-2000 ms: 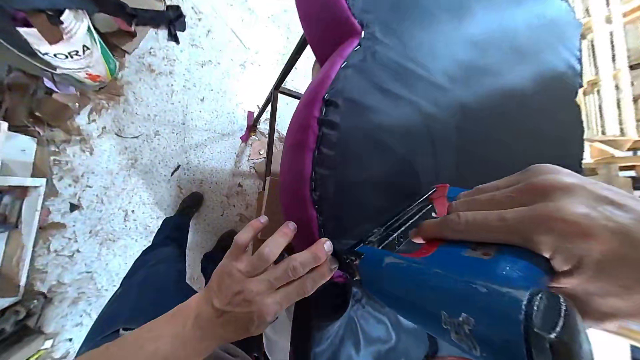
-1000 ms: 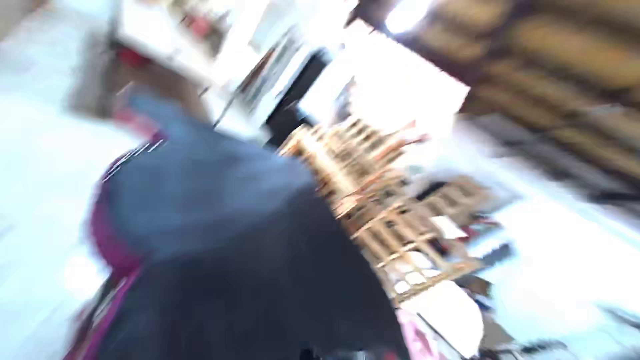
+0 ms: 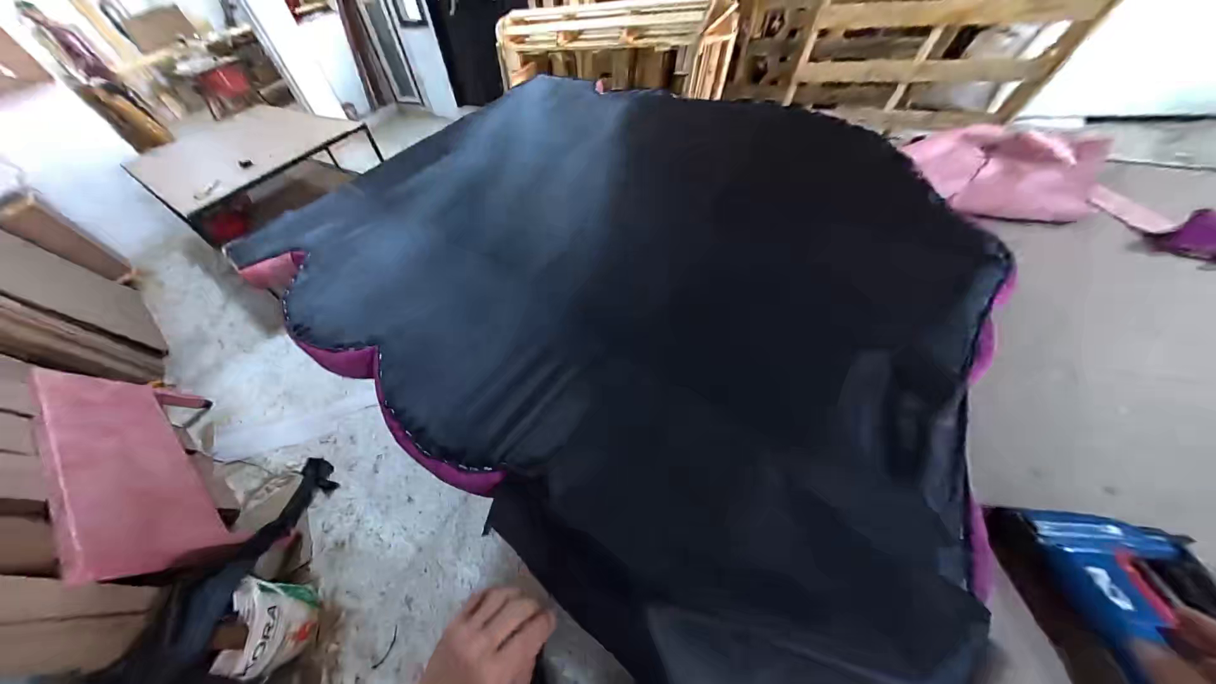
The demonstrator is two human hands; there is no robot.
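Observation:
A large scalloped panel, its back covered in black fabric [image 3: 665, 313] with magenta upholstery at the rim, lies across the middle of the view. Staples run along the left scallops; near the bottom the black cloth hangs loose. At the bottom edge, my left hand [image 3: 494, 638] is beside the loose cloth, fingers curled; whether it grips anything is hidden. A blue staple gun [image 3: 1102, 579] is at the lower right, beside the panel's right rim, with my right hand [image 3: 1183, 646] on it, partly cut off by the frame.
Wooden frames [image 3: 617, 28] stand behind the panel. Pink fabric [image 3: 1016, 176] lies on the grey table [image 3: 1092, 380] at right. Another table [image 3: 247, 142] is at the far left. A pink upholstered piece [image 3: 128, 475] and a printed sack [image 3: 271, 622] are at lower left.
The view has swung widely. Two seconds ago my left hand was at the magenta rim beside the staple gun's nose; now hand and tool are apart, on opposite sides of the panel.

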